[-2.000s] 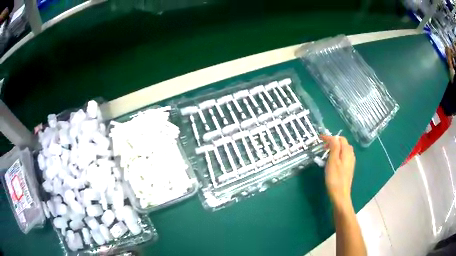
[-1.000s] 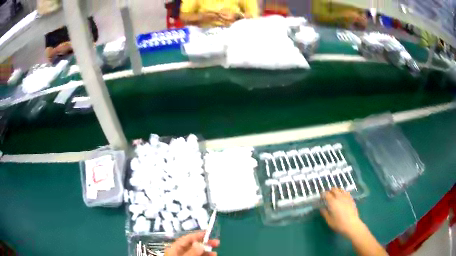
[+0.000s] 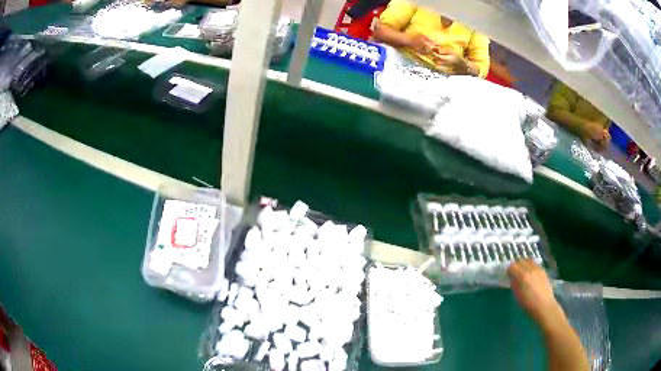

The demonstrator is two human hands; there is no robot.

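Observation:
The clear blister tray (image 3: 484, 278) holds two rows of rods with white heads. It lies beyond the pale edge strip, on the darker green surface. My right hand (image 3: 531, 281) is at its near right edge; blur hides whether the fingers grip it or only touch it. My left hand is out of the picture. The head tray (image 3: 217, 335), heaped with chunky white heads, is at bottom centre. The fittings box (image 3: 404, 361), full of small white parts, is right of it.
A lidded plastic box (image 3: 190, 282) with white cards stands left of the heads. An empty blister tray (image 3: 588, 319) lies at the lower right, partly behind my forearm. A white post (image 3: 245, 109) rises behind the box. Workers in yellow (image 3: 464, 43) sit across the bench.
The filled blister tray has moved away from me, over the edge strip, with my right hand at its edge. My left hand, with a white-ended piece, has left view. The camera has turned left.

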